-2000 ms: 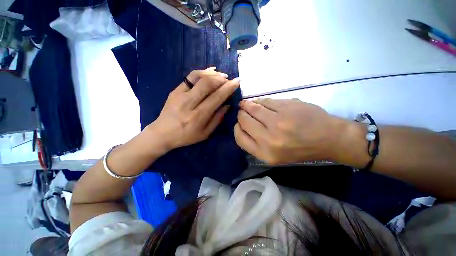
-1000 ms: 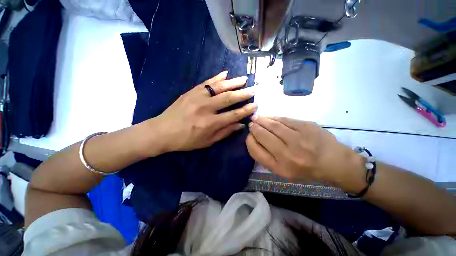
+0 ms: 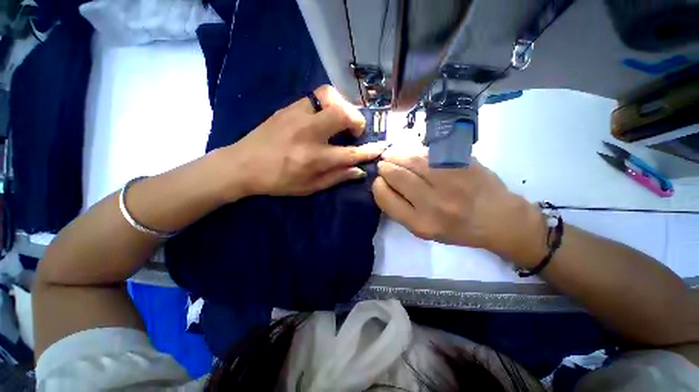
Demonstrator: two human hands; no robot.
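Note:
A dark navy cloth panel (image 3: 295, 249) lies on the white table and hangs over its front edge. My left hand (image 3: 295, 149) lies on the cloth, fingers bent, fingertips near the right edge just left of the presser foot (image 3: 379, 122). My right hand (image 3: 452, 203) pinches the cloth's right edge with thumb and fingers, just in front of the foot. The fingertips of both hands nearly touch. The sewing machine head (image 3: 460, 46) stands above, with a blue-grey cylindrical attachment (image 3: 451, 138) right of the needle area. The needle tip cannot be made out.
Thread snips (image 3: 636, 168) with pink and blue handles lie at the right. A gold-rimmed dark device (image 3: 659, 107) is behind them. Stacked navy panels (image 3: 50, 130) lie far left, with pale fabric (image 3: 149, 19) at the back. A tape measure (image 3: 475, 297) runs along the front edge; a blue bin (image 3: 169, 325) is below.
The view has shifted, and the machine head fills more of the top. My left hand's fingers have bent and moved closer to the foot. Both hands have moved up along the cloth's edge.

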